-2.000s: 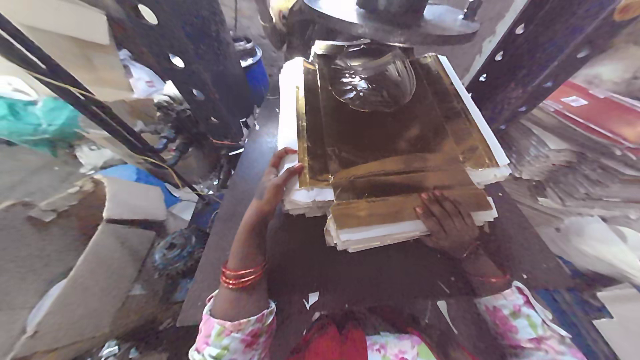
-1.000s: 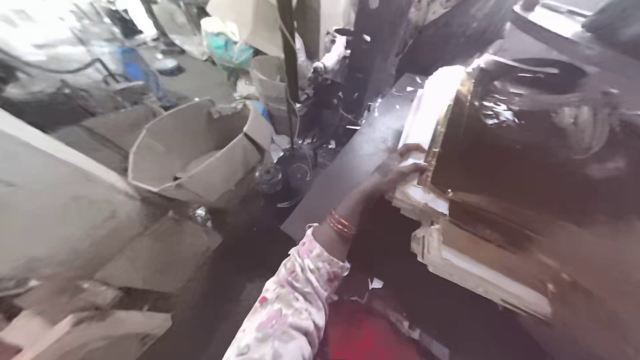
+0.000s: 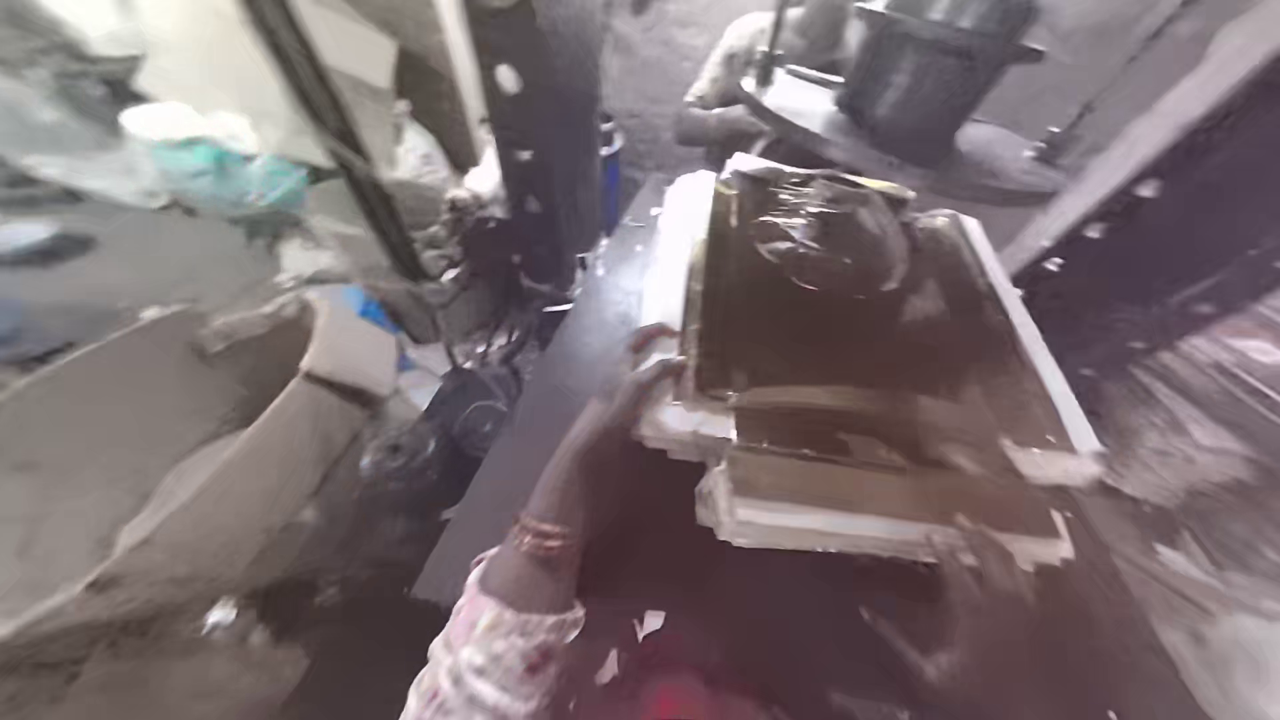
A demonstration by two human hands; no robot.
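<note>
A stack of cut cardboard sheets [image 3: 890, 525] with white edges lies on the dark metal table, its top sheet [image 3: 850, 345] brown and shiny. On its far part rests a clear, glossy plastic-like round piece [image 3: 830, 240]. My left hand [image 3: 655, 370] is at the stack's left edge, fingers bent against the side; whether it grips is not plain. At the near right edge of the stack my right hand [image 3: 975, 580] is blurred, its fingertips close to the lowest sheets.
Beyond the stack stands a machine with a round metal plate [image 3: 810, 110]. Perforated steel posts [image 3: 550, 130] rise on both sides. An open cardboard box [image 3: 230, 480] is at left, a motor-like part [image 3: 480, 420] beside the table. Paper scraps [image 3: 650, 625] lie near the front edge; piled sheets [image 3: 1150, 400] at right.
The view swung left and then partly back. My left hand stays at the stack's left edge. My right hand, on top of the near flap two seconds ago, is now lower, at its near edge.
</note>
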